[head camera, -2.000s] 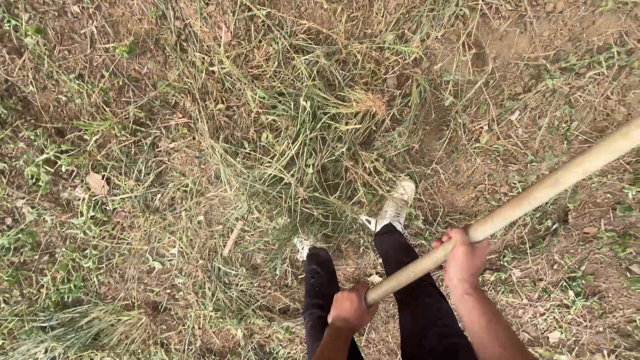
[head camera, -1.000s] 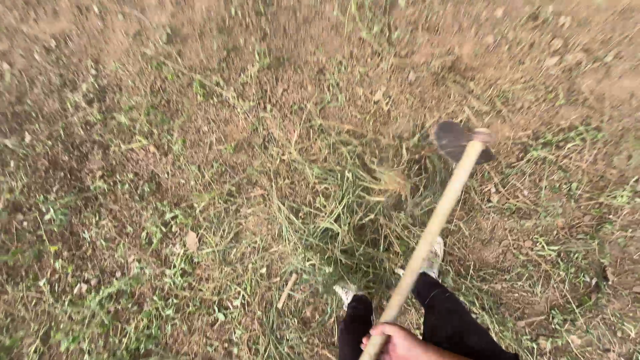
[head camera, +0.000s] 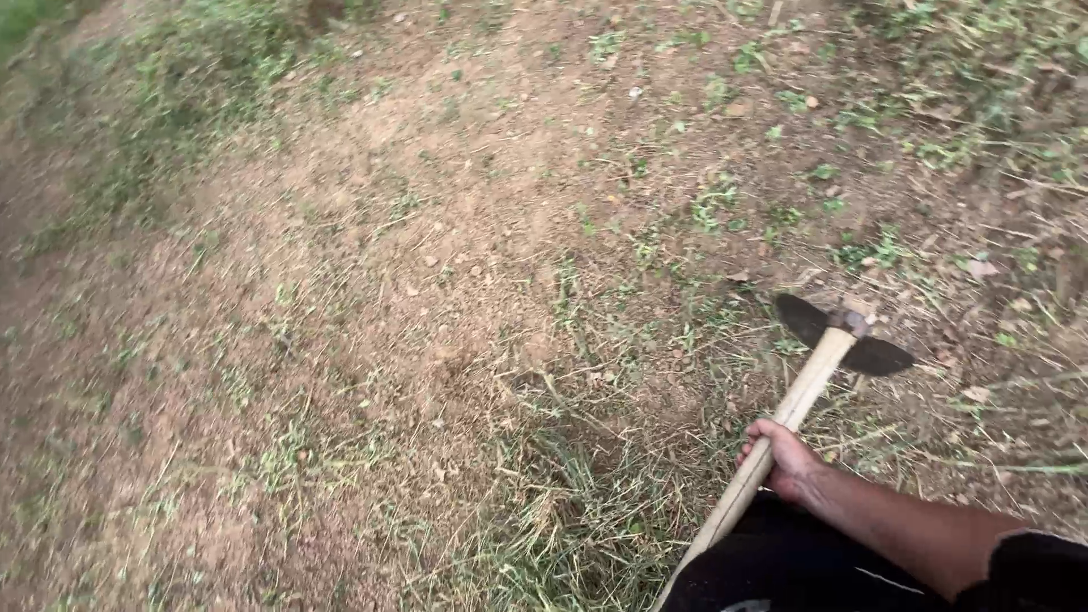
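Observation:
My right hand (head camera: 784, 463) is closed around the pale wooden handle (head camera: 738, 501) of a hoe, at the lower right. Beyond the hand, the dark metal hoe blade (head camera: 880, 355) shows on both sides of the handle's end, over ground with scattered cut grass. The handle runs down past my dark clothing and out at the bottom edge. My left hand is out of view. Left of the handle lies a heap of cut grass (head camera: 586, 510).
Bare brown soil (head camera: 476, 187) with small weeds and dry stalks stretches ahead. Thicker green growth (head camera: 195, 93) stands at the upper left, and more weeds (head camera: 1003, 76) grow at the upper right.
The view has shifted a lot. Two seconds ago both hands held the handle; now only my right hand shows, closer to the blade. The hoe head, outside the oldest frame, is now in view.

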